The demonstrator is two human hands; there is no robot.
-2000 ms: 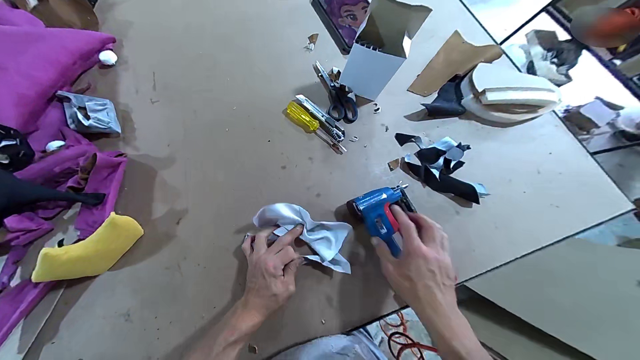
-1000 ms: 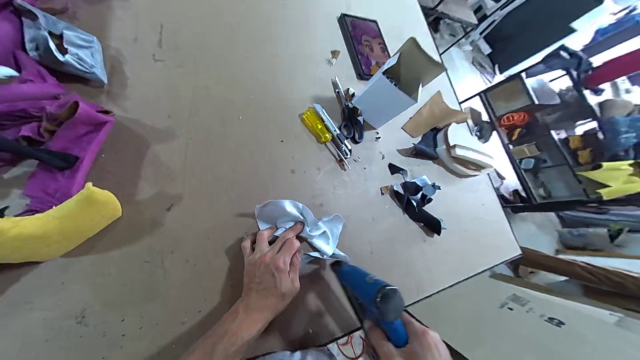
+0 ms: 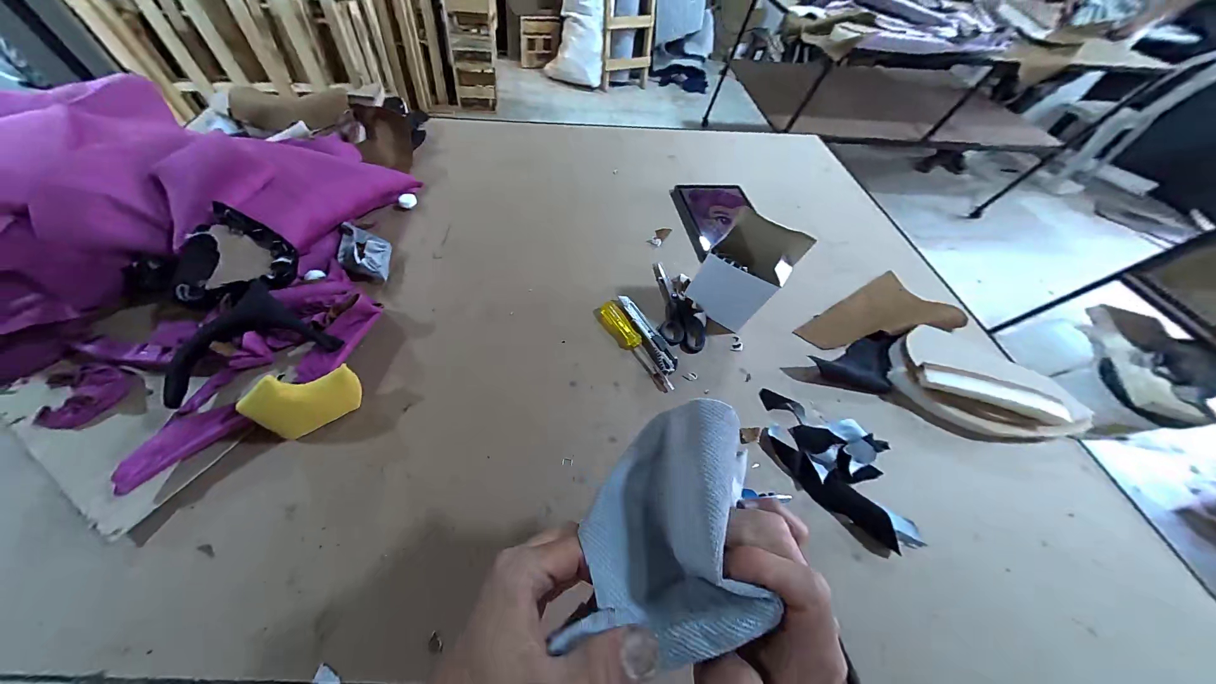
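Observation:
A piece of light grey-blue fabric (image 3: pixel 665 532) is raised over the near part of the table, gripped from both sides. My left hand (image 3: pixel 551 608) pinches its left and lower edge, thumb in front. My right hand (image 3: pixel 784 589) holds its right edge with bent fingers. Just behind the right fingers a small bit of blue (image 3: pixel 765 496) shows; the rest of that thing is hidden. Beyond the fabric lie a yellow-handled screwdriver (image 3: pixel 620 325), a utility knife (image 3: pixel 648 334) and black-handled scissors (image 3: pixel 683 321).
An open cardboard box (image 3: pixel 733 293) stands by a dark framed picture (image 3: pixel 705 211). Dark and grey scraps (image 3: pixel 836 475), brown material (image 3: pixel 879 309) and a padded cream piece (image 3: pixel 988 389) lie right. Magenta fabric (image 3: pixel 190 190) and yellow foam (image 3: pixel 302 401) lie left.
The fabric lay on the table under my left hand and is now lifted in both hands. My right hand held a blue staple gun before and now grips the fabric. The view has swung.

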